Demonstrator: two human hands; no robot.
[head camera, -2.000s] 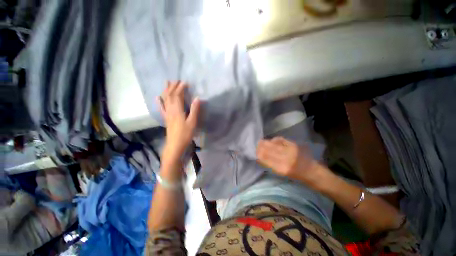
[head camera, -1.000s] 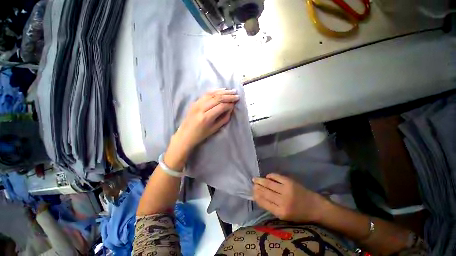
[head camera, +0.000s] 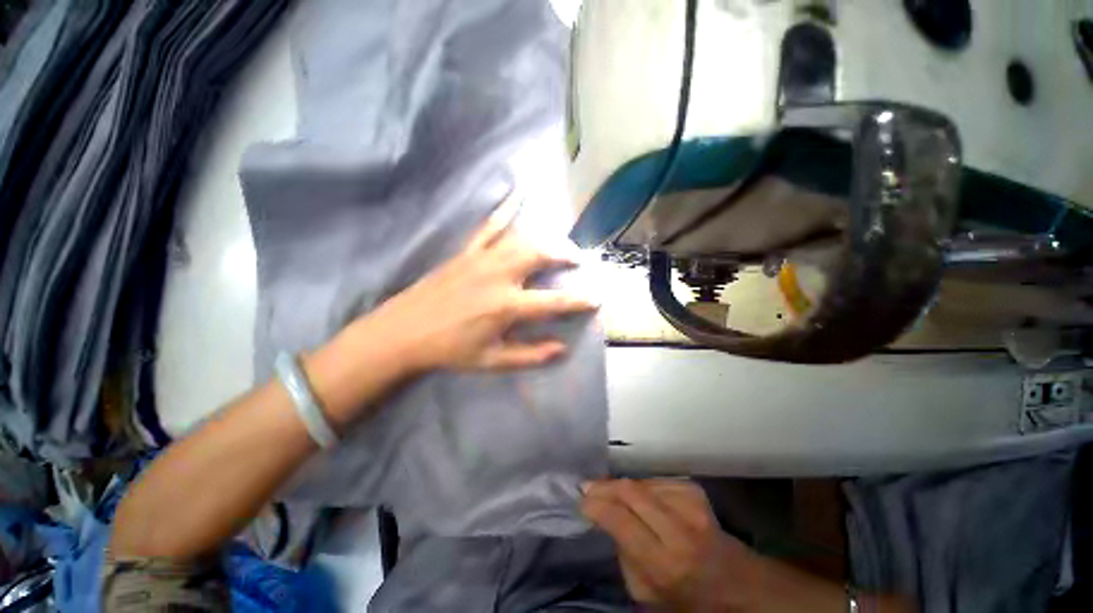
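Observation:
A grey garment panel (head camera: 479, 443) lies over the machine bed's left part and hangs over the front edge. My left hand (head camera: 497, 305) lies flat on it with fingers spread, fingertips close to the bright needle area. My right hand (head camera: 659, 527) pinches the panel's lower right corner at the bed's front edge. The white sewing machine head (head camera: 743, 72) with a teal stripe stands at the upper right. A dark shiny curved guard (head camera: 893, 240) arches beside the needle area. The presser foot is lost in the glare.
A thick fanned stack of grey pieces (head camera: 84, 216) lies at the left. More grey panels (head camera: 959, 533) hang at the lower right, below the bed (head camera: 815, 413). Blue cloth (head camera: 282, 584) is at the lower left. Darker grey cloth (head camera: 479, 581) lies below the panel. A yellow loop shows behind the guard.
The view has shifted, so the machine head is now large in view. My left hand has opened from a bunched press into spread fingers by the needle. My right hand still pinches the panel edge.

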